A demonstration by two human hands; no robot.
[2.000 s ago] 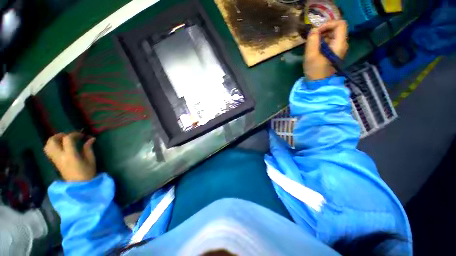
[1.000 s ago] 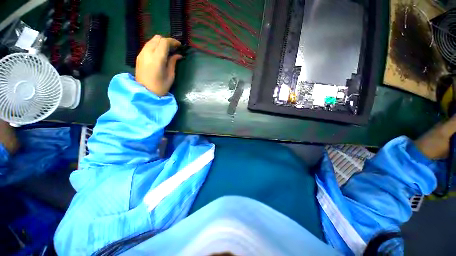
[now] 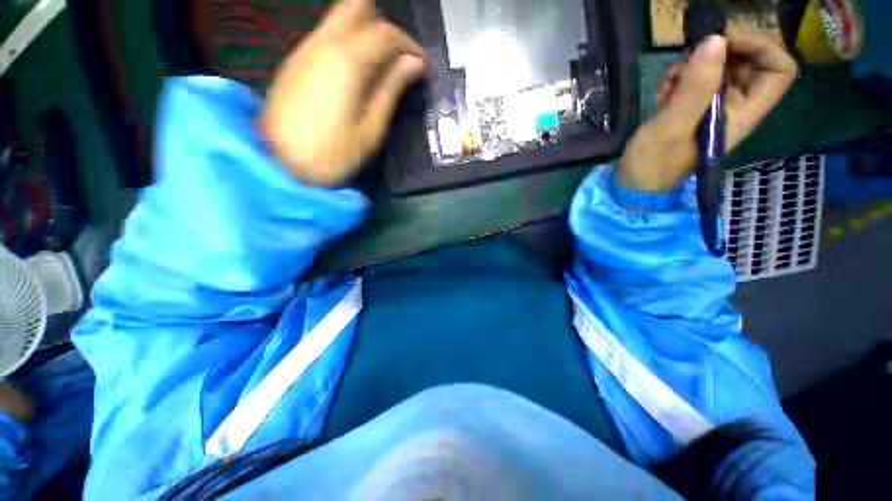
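Note:
The open tablet-like unit (image 3: 513, 44) lies in its black fixture (image 3: 509, 176) near the bench edge. Its circuit board (image 3: 518, 119) shows white, yellow and teal patches. My left hand (image 3: 337, 103) is blurred, beside and partly over the fixture's left edge. Its fingertips run toward the top edge of the picture, and I cannot tell whether they hold something small. My right hand (image 3: 704, 103) is shut on the dark soldering iron (image 3: 715, 181), right of the fixture, with the handle hanging down past the wrist. The iron's tip is not clear.
Red wires (image 3: 245, 34) and black bars (image 3: 178, 49) lie left of my left hand. A tan drip board (image 3: 669, 22) and a round red-yellow item (image 3: 829, 29) are at the upper right. A white slotted tray (image 3: 778, 215) is beyond the bench edge. A white fan (image 3: 18, 313) stands left.
My left hand has moved right, from the black bars to the fixture's left edge. My right hand has come closer to the fixture with the iron. The camera view has shifted.

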